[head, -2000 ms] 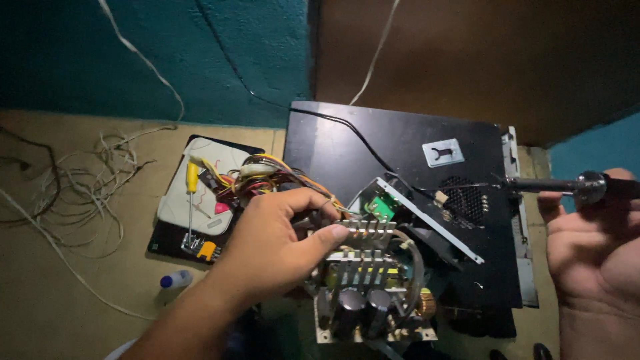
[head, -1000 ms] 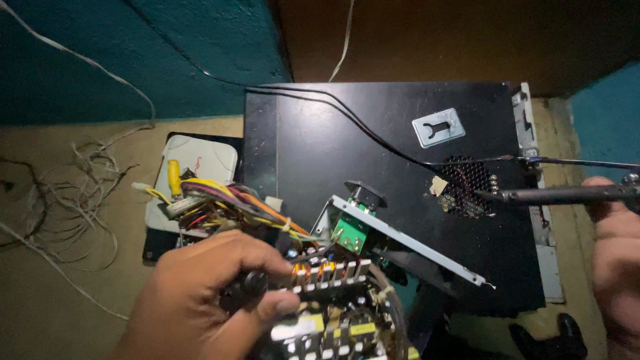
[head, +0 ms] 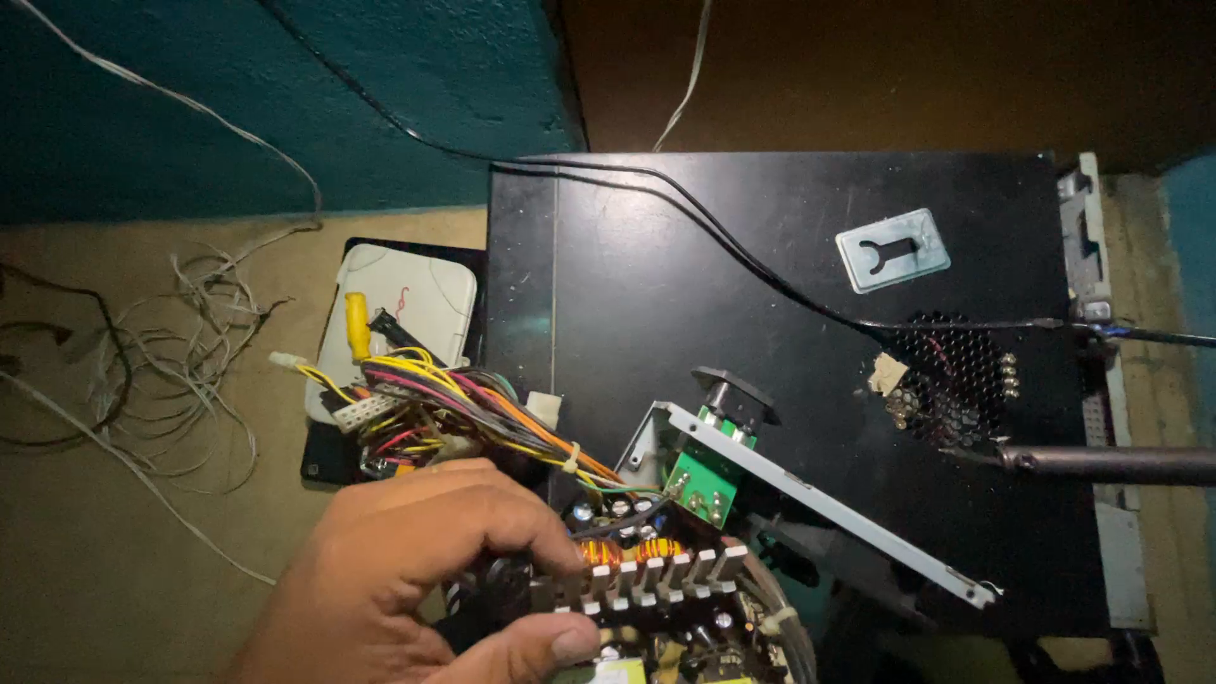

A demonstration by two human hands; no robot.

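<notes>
My left hand [head: 446, 579] grips the edge of a power supply circuit board [head: 665, 617] at the bottom centre, thumb and fingers at its metal heat sink [head: 655, 578]. Copper-wound coils and capacitors show behind the fins. A bundle of coloured wires [head: 494, 408] runs from the board to the upper left. Beside the board, a metal bracket [head: 817, 499] carries a small green board [head: 703, 484] and a black socket. From the right edge a soldering iron [head: 1102, 464] reaches in, its tip over a perforated vent [head: 950, 380]. My right hand is out of view.
A black computer case [head: 665, 285] lies flat, bearing a metal plate [head: 893, 251], a yellowish lump [head: 887, 375] and a black cable [head: 703, 214]. To its left are a white-topped device [head: 408, 294], a yellow-handled tool [head: 357, 325] and tangled pale wires [head: 190, 351] on the floor.
The view has shifted closer. My right hand, seen at the right edge beside the soldering iron before, has left the view. My left hand stays on the circuit board.
</notes>
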